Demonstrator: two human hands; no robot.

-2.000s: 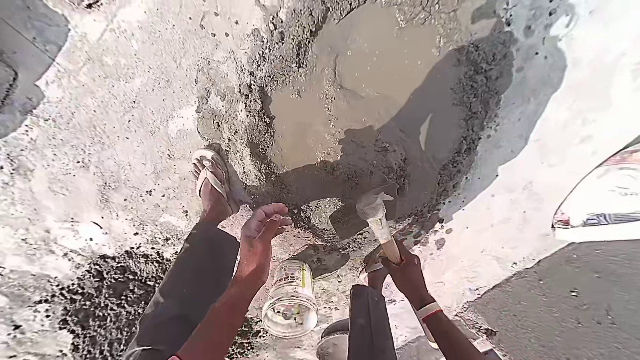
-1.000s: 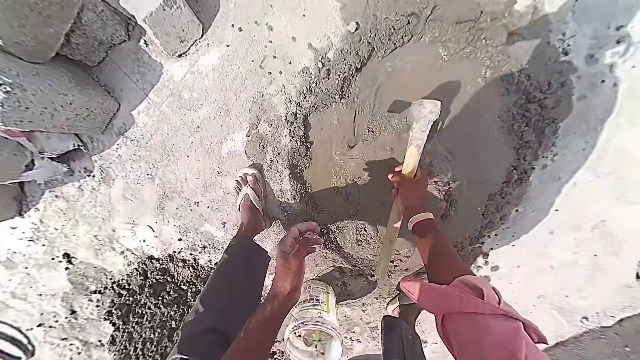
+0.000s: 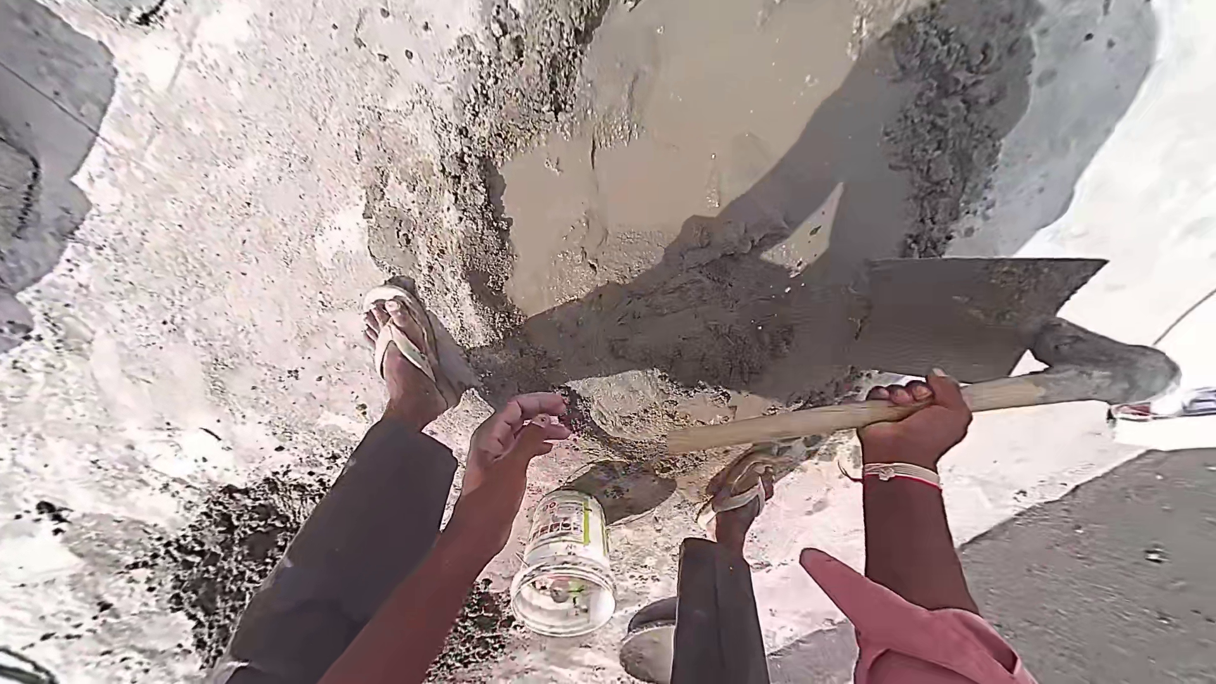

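My right hand (image 3: pixel 914 418) grips the wooden handle of a hoe (image 3: pixel 807 423) near its head. The wide metal blade (image 3: pixel 978 309) lies at the right, over the shaded rim of a pool of wet cement mix (image 3: pixel 703 123). The handle runs leftward across the near side of the pool. My left hand (image 3: pixel 518 432) is held with bent fingers short of the handle's left end, touching no tool; whether something small is between the fingertips cannot be told. A clear plastic container (image 3: pixel 567 565) with a printed label is just below, between my legs.
My sandalled feet (image 3: pixel 408 347) (image 3: pixel 741 489) stand at the pool's near edge. Dark, crumbly material (image 3: pixel 237 560) lies on the ground at lower left. A grey, rounded object (image 3: pixel 651 641) is beside the container. A pale sack-like item (image 3: pixel 1168 418) is at the right edge.
The hoe has swung from nearly upright over the pool to lying sideways, its head now at the right. My right hand has moved right with it. My left hand stays near the container.
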